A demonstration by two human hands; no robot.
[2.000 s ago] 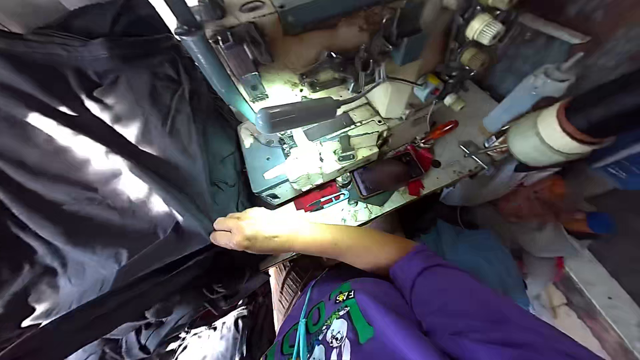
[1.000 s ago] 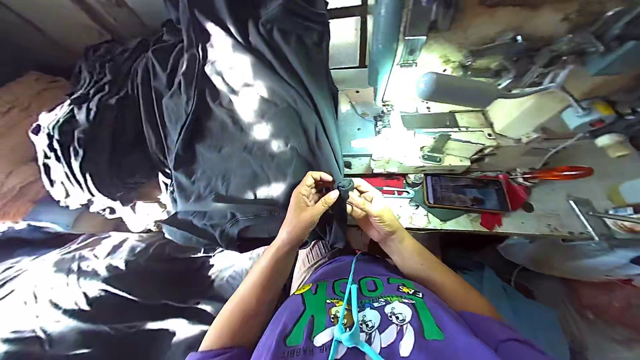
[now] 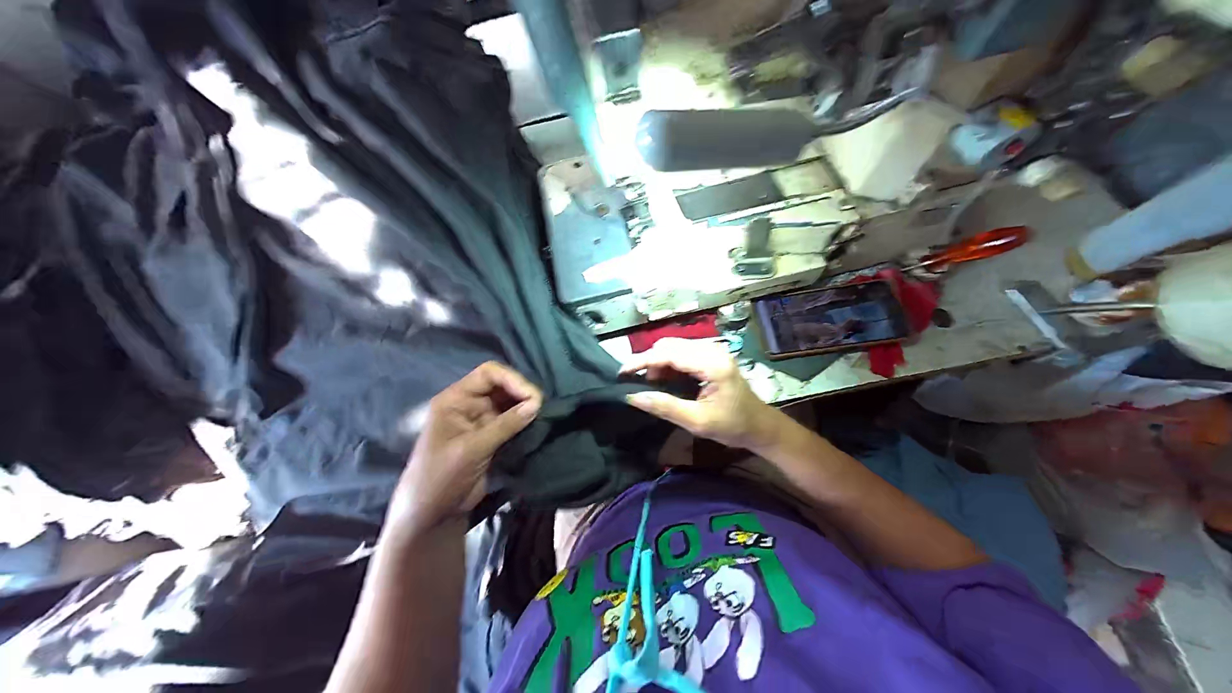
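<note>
My left hand [image 3: 476,428] pinches the edge of a dark garment [image 3: 423,289] between thumb and fingers. A short way to the right, my right hand [image 3: 698,390] grips the same edge, which runs as a narrow band between both hands. Below the band, a dark fold of the cloth hangs open in front of my purple shirt. The rest of the garment spreads up and to the left. Just beyond my right hand stands a lit sewing machine [image 3: 770,250] with a metal plate at its left side.
A smartphone [image 3: 833,318] with its screen lit lies on the machine table [image 3: 1001,332], over red cloth scraps. Behind it are an orange-handled tool [image 3: 977,248] and, to the right, a thread cone [image 3: 1198,303]. More dark cloth [image 3: 221,597] is heaped at the lower left.
Two seconds ago only one hand showed, on the cloth. One second ago both hands were close together at a bunched piece; now they are farther apart with the edge stretched between them.
</note>
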